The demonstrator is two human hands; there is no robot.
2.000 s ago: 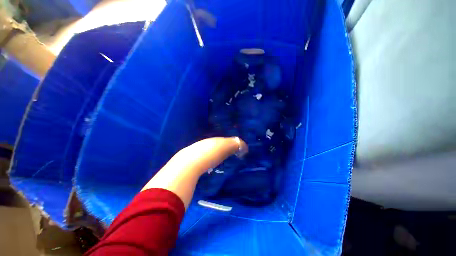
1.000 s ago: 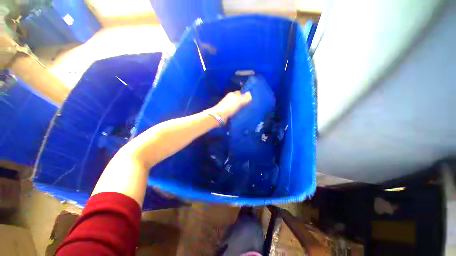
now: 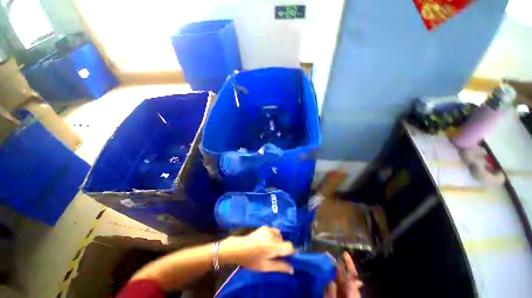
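My left hand [image 3: 265, 250], with a bracelet and red sleeve, grips a blue pouch bundle [image 3: 291, 280] at the bottom centre. My right hand [image 3: 348, 278] is at the bundle's right end, blurred and cut off by the bottom edge; its grip is unclear. A rounded blue pouch with a white logo [image 3: 256, 209] shows just beyond my left hand, and another blue pouch [image 3: 245, 162] is near the front rim of a deep blue bin [image 3: 262, 81]. What supports these two is unclear. Dark blue pieces with white marks lie inside that bin.
A second blue bin [image 3: 134, 145] stands to the left. Another blue bin [image 3: 207, 52] stands behind. Cardboard boxes [image 3: 344, 227] are on the floor. A white table [image 3: 449, 204] curves along the right, with a pink bottle [image 3: 481, 122] and a dark basket [image 3: 440, 116].
The view has lifted and pulled back from the bins. My left hand has left the bin and come down near my body with blue pouches. My right hand has come into view.
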